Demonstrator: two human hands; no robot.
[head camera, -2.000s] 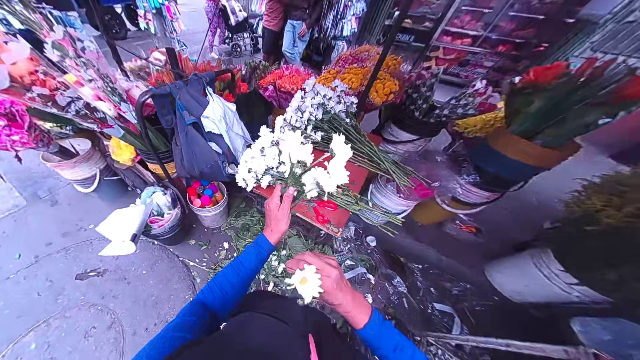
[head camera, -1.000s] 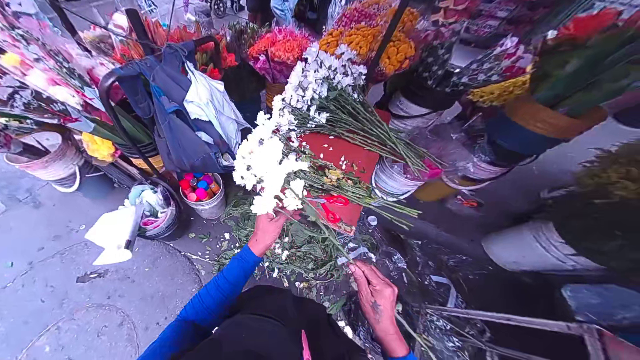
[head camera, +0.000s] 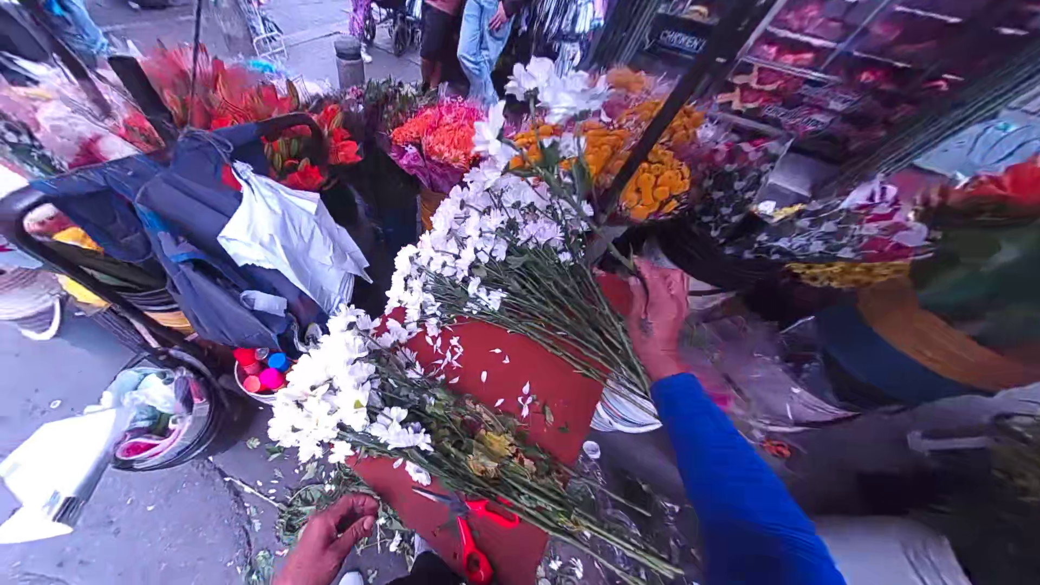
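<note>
My right hand (head camera: 660, 313) is closed around green stems of white flowers (head camera: 561, 101), which rise above a large bunch of white daisy-like flowers (head camera: 496, 219) laid on a red board (head camera: 520, 366). A second bunch of white flowers (head camera: 333, 390) lies nearer me, its stems pointing right. Beside its stems are scissors with red handles (head camera: 471, 544). My left hand (head camera: 329, 540) is at the board's near left edge, fingers curled and apart, with nothing seen in it.
A dark blue bag (head camera: 195, 244) with white paper (head camera: 292, 236) hangs at left, above a bucket of colourful round items (head camera: 264, 374). Buckets of orange flowers (head camera: 650, 162) and red flowers (head camera: 301, 154) stand behind. A dark pole (head camera: 691, 89) slants close to my right hand. People stand farther back.
My right hand has moved from low near my body up to the far bunch and now holds stems. My left hand has let go of the near flowers and come back toward me.
</note>
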